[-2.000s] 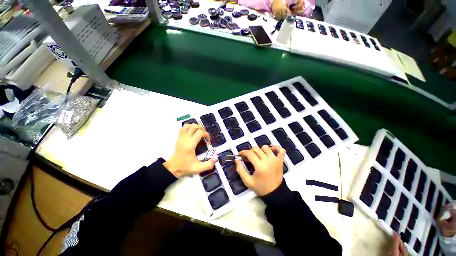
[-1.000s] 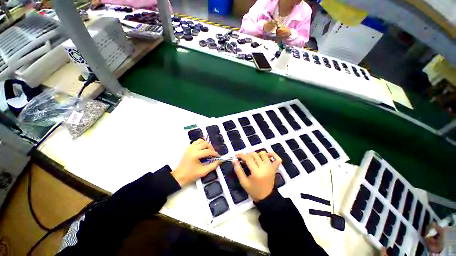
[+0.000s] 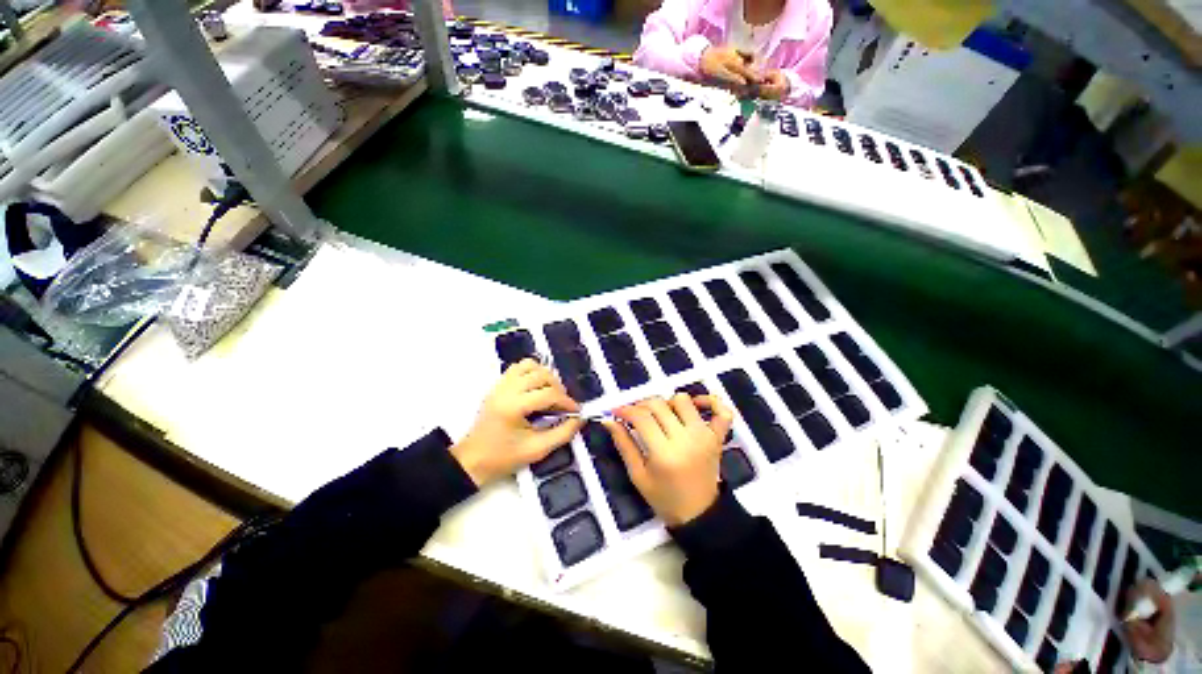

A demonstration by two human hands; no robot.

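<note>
A white parts tray (image 3: pixel 791 454) holds two long rows of black rounded watch cases (image 3: pixel 577 537). It lies slanted on the bench, its far part over the green belt. My left hand (image 3: pixel 508 428) is over the tray's left part, fingertips pinched together on a small thin part (image 3: pixel 587 419). My right hand (image 3: pixel 672 454) is just right of it, thumb and finger at the same small part, with something thin and dark in the hand. The fingertips of both hands almost touch. What the small part is cannot be told.
Two black strips (image 3: pixel 836 518) and one loose watch case (image 3: pixel 895 579) lie right of the tray. A neighbour's tray (image 3: pixel 919 537) and hand are at the right. A bag of small parts (image 3: pixel 218 300) is at left. A green belt (image 3: pixel 435 198) runs behind; a person in pink sits opposite.
My hands have come closer together over the tray's left part since two seconds ago. They have barely moved in the last second. The camera view has shifted.
</note>
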